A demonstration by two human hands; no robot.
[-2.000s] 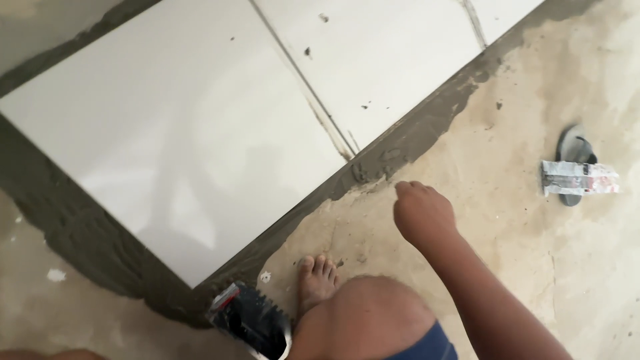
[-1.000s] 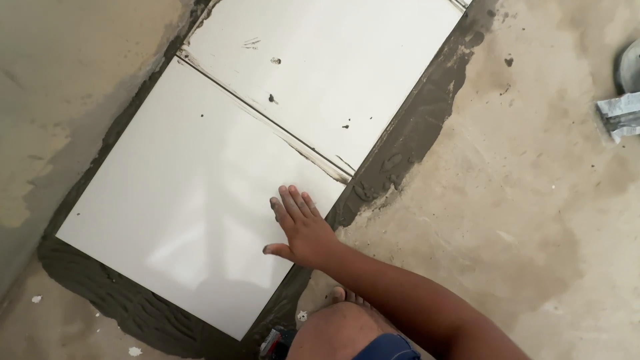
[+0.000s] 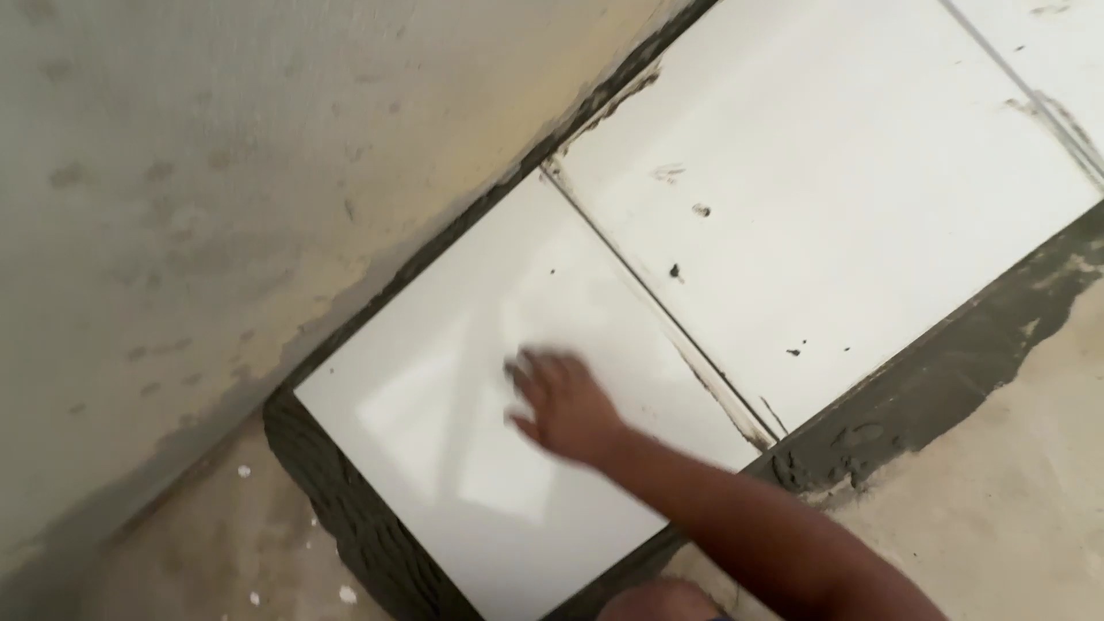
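My right hand [image 3: 565, 405], blurred, is over the middle of a glossy white floor tile [image 3: 414, 345], palm down with its fingers apart and nothing in it. Whether it touches the surface cannot be told. A second white tile [image 3: 828, 198], marked with dark specks, lies beside the first, with a narrow joint [image 3: 660, 306] between them that has mortar smears along it. Grey mortar [image 3: 371, 526], ridged in places, shows past the near left edge of the first tile. My left hand is out of view.
A stained wall [image 3: 216, 198] rises along the left side of the tiles. More mortar [image 3: 940, 397] borders their right edge, with bare concrete floor [image 3: 1018, 500] beyond it. My knee [image 3: 660, 599] is at the bottom edge.
My right hand was near the mortar edge two seconds ago, then at the tile's right edge; now it is farther in over the tile. The view has shifted toward the wall.
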